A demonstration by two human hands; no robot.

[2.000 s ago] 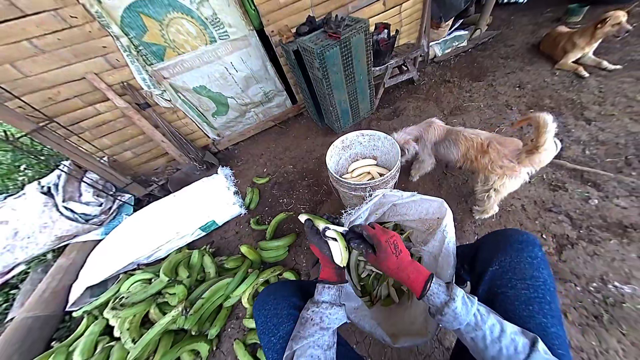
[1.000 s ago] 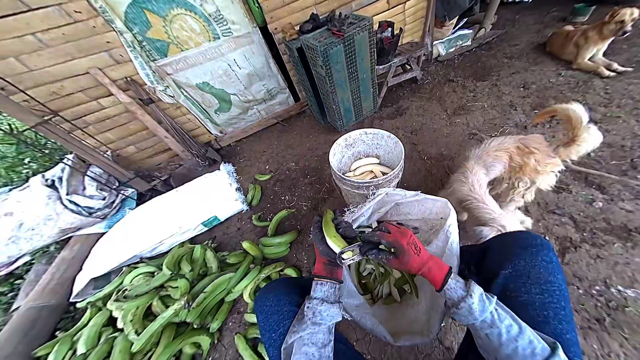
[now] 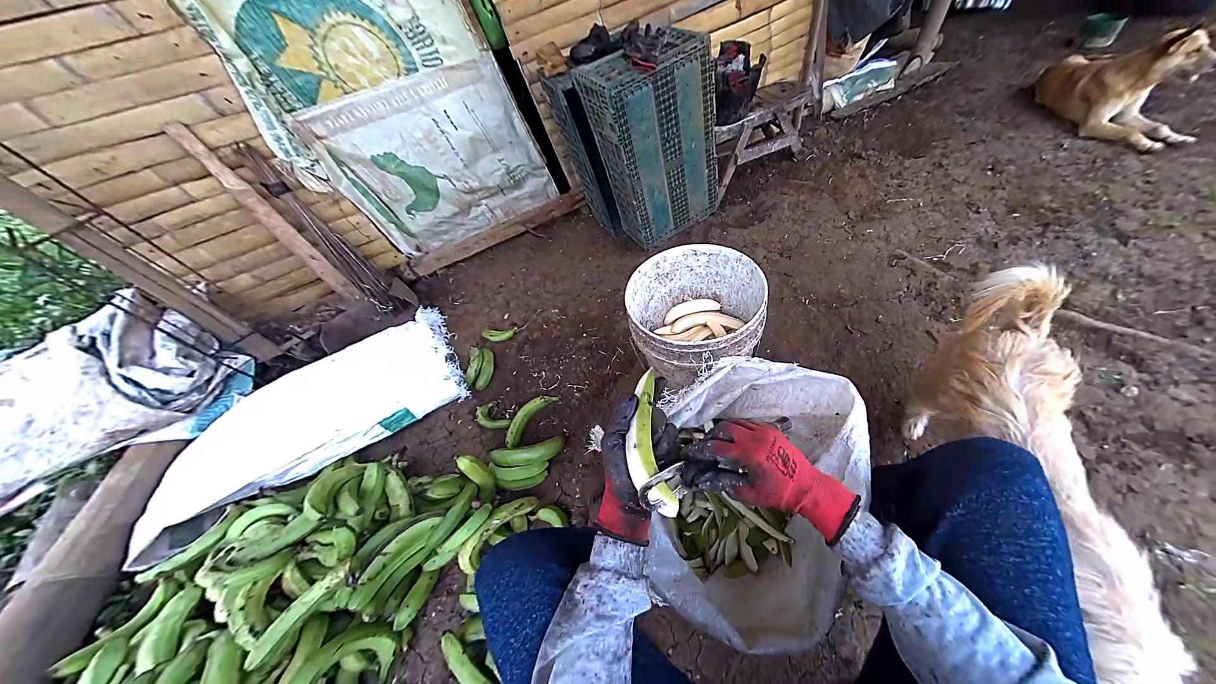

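Observation:
My left hand (image 3: 629, 465), in a red and black glove, holds a partly peeled green plantain (image 3: 643, 437), its pale flesh bared on one side. At the plantain's lower end, my right hand (image 3: 755, 467), gloved alike, grips a small metal tool (image 3: 662, 480), mostly hidden by the fingers. Both hands are over an open white woven sack (image 3: 817, 408) between my knees, with green peels (image 3: 727, 541) inside. Just beyond the sack stands a speckled white bucket (image 3: 698, 353) with several peeled plantains (image 3: 698, 320) in it. Unpeeled green plantains (image 3: 313, 570) lie heaped on the ground at the left.
A light-haired dog (image 3: 1016, 380) stands close by my right knee. Another dog (image 3: 1107, 95) lies at the back right. Green plastic crates (image 3: 651, 142) stand by the bamboo wall (image 3: 114, 95). A white sack (image 3: 313, 418) lies beyond the heap.
The plantain in my left hand now shows more bare flesh than one second ago. The light-haired dog has moved from beside the bucket to near my right knee, its body turned.

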